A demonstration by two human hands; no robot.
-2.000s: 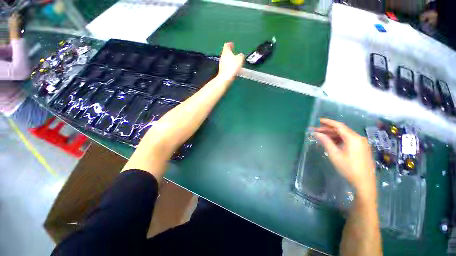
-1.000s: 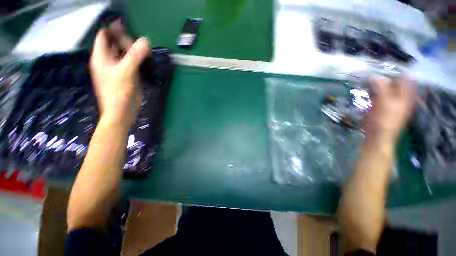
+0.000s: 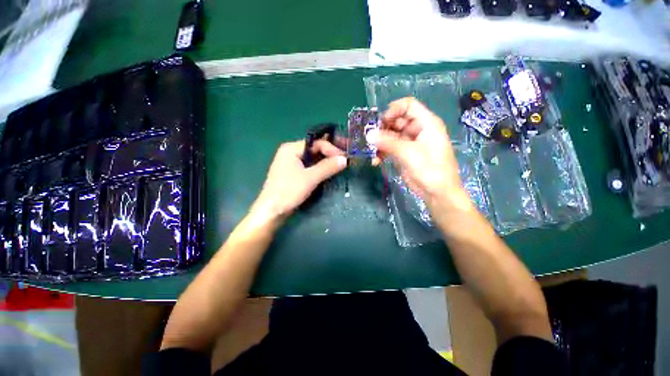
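My left hand (image 3: 297,172) holds a black device housing (image 3: 320,139) over the green mat, its fingers covering part of it. My right hand (image 3: 419,147) pinches a silvery circuit board (image 3: 361,131) by its right side. The board is upright and close beside the housing; whether they touch I cannot tell. To the right, a clear blister tray (image 3: 507,176) holds a few boards (image 3: 523,89) with yellow-centred round parts in its upper pockets.
A large black blister tray (image 3: 99,176) lies at left. A single black unit (image 3: 188,28) lies beyond the pale strip (image 3: 286,63). Black units (image 3: 497,6) stand in a row on the white sheet (image 3: 411,37). A stacked tray of boards (image 3: 646,132) is far right, near a small round part (image 3: 616,181).
Both hands have come together at the middle of the mat. The left came from the black tray and now holds a housing; the right came from the clear tray side and now holds a board.
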